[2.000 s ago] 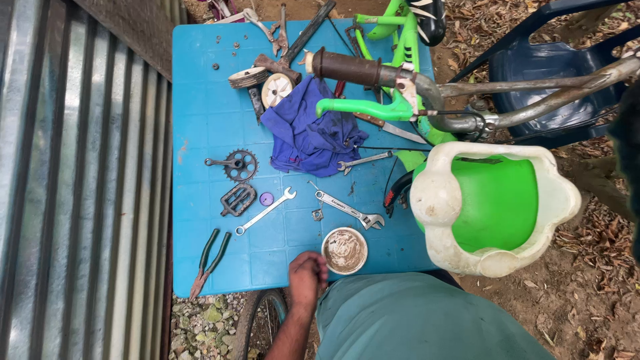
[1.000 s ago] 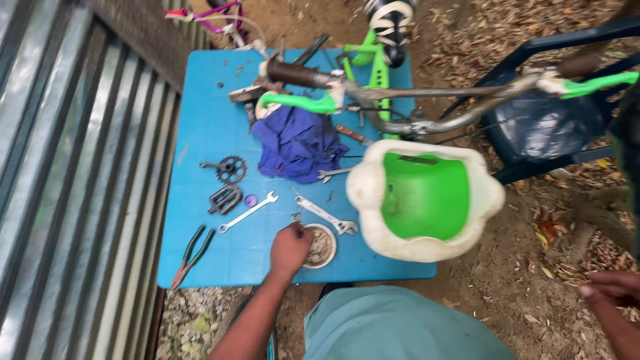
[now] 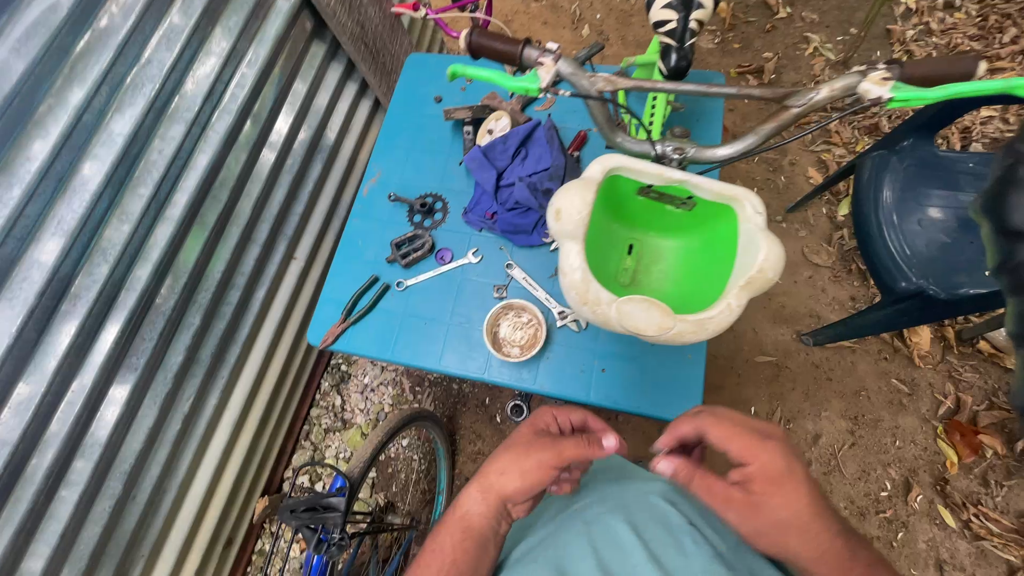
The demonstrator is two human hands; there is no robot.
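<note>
My left hand is just off the table's near edge, thumb and fingertips pinched together; whether something small is between them I cannot tell. To its right, my right hand has thumb and forefinger nearly meeting, perhaps on something tiny. Beyond them on the blue plastic table sits a round tub of brownish grease. Around it lie an adjustable wrench, a combination wrench, pliers, a bicycle pedal, a crank with chainring and a purple cap.
A white and green basket on bicycle handlebars overhangs the table's right side. A blue cloth covers some tools. Corrugated metal sheeting stands left, a plastic chair right, another bicycle's wheel below left.
My left hand has moved from the grease tub back toward my body. My right hand, at the right edge one second ago, has come in beside it. The handlebars and basket have turned.
</note>
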